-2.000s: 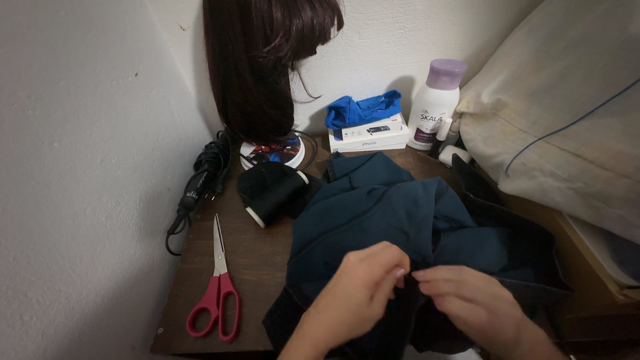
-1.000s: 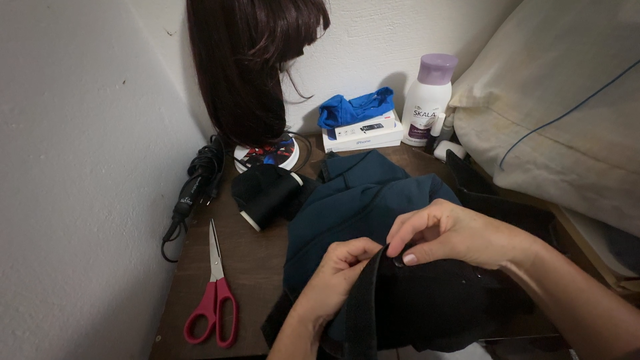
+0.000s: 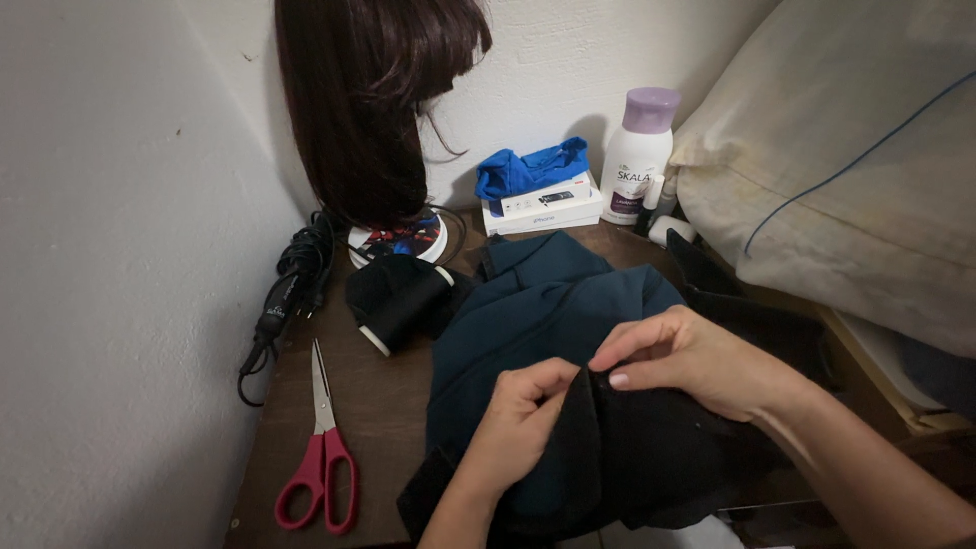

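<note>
A dark teal and black fabric garment [image 3: 534,313] lies bunched over the wooden tabletop and hangs past its front edge. My left hand [image 3: 526,419] pinches a folded black edge of it between thumb and fingers. Close beside, my right hand [image 3: 671,354] has thumb and forefinger at the same edge; a needle cannot be made out. Left of the garment rests a spool of black thread [image 3: 408,309] against some black cloth [image 3: 381,286]. Scissors with red handles [image 3: 324,442] lie to the left, blades nearly together.
A dark wig [image 3: 358,114] stands at the back above a round white-rimmed base [image 3: 438,240]. Behind are a corded black appliance [image 3: 278,305], a white box [image 3: 541,217] under blue cloth [image 3: 530,169], and a white bottle with a purple cap [image 3: 637,160]. A large pale fabric bundle [image 3: 839,168] leans at right.
Two seconds ago both hands were close together over the teal cloth. Since then more of the black part has been turned up, and my right hand has shifted to its upper edge.
</note>
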